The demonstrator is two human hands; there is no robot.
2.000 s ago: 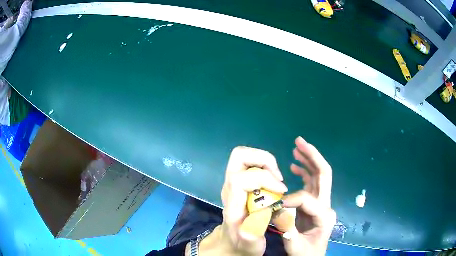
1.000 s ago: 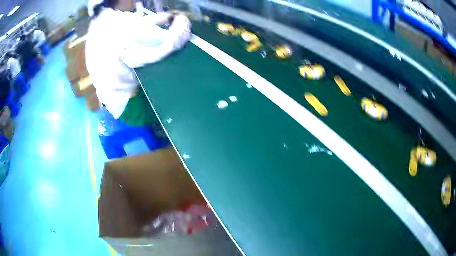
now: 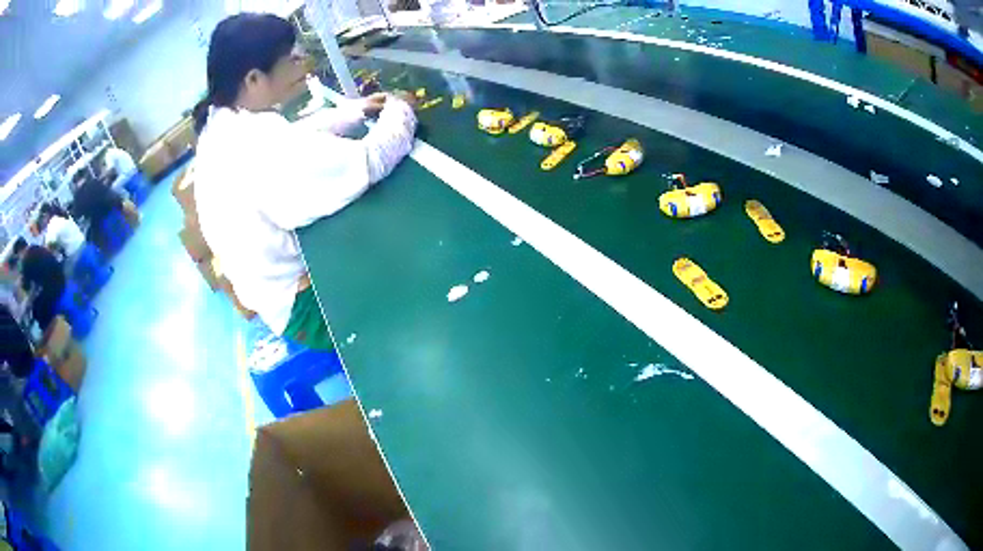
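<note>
Neither of my hands shows in the head view. Several yellow body shells lie on the dark green line at the right, such as one at mid line point(image 3: 691, 199) and one further right point(image 3: 844, 271). Dark parts and thin wires stick out beside several shells. Flat yellow base plates with small holes lie among them, one near the pale rail point(image 3: 701, 283), one beyond it point(image 3: 764, 221). At the right edge a base plate point(image 3: 940, 392) touches a shell point(image 3: 966, 369) cut off by the picture's rim.
The green bench point(image 3: 507, 409) has white marks and a pale rail point(image 3: 647, 312) along it. A person in white point(image 3: 286, 183) sits at its far left end by a blue stool point(image 3: 296, 377). A cardboard carton point(image 3: 313, 474) stands below left. More people are far left.
Since two seconds ago the view has swung left and up, and my hands with the yellow shell have left it. In the last second the view tilted slightly further up.
</note>
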